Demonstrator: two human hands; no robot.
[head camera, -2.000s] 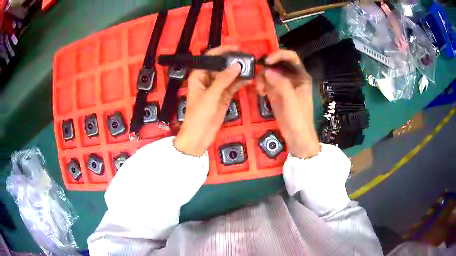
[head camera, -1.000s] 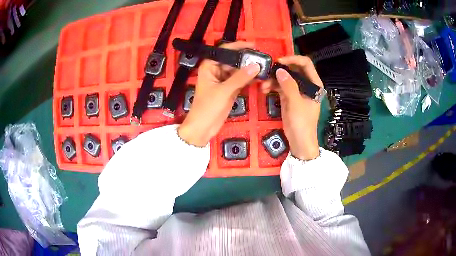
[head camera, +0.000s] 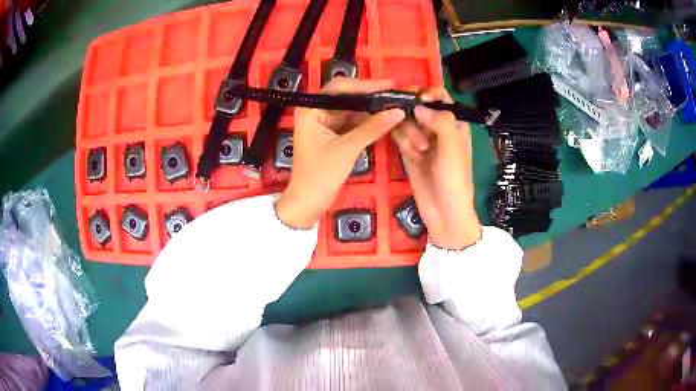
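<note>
My left hand (head camera: 330,149) holds a smartwatch body (head camera: 393,98), seen nearly edge-on above the tray, with a long black hole-end strap (head camera: 305,99) stretching left from it. My right hand (head camera: 441,156) pinches a black buckle-end strap (head camera: 467,112) at the body's right edge; its silvery buckle points right. The join is hidden under my fingertips. The red-orange compartment tray (head camera: 174,47) lies below. Watches with black straps (head camera: 229,97) lie lengthwise across its upper cells. Strapless watch bodies (head camera: 354,225) sit in its lower cells.
Black strap stacks (head camera: 526,153) lie right of the tray, with silvery buckles showing. Clear plastic bags (head camera: 603,84) and a blue bin (head camera: 679,72) are at upper right. Another clear bag (head camera: 47,279) lies at left. A brown-edged board (head camera: 504,25) is at the top right.
The watch body has turned from showing its round sensor to nearly edge-on. The buckle-end strap has swung from slanting down to nearly level, in line with the body. My right hand has shifted slightly left.
</note>
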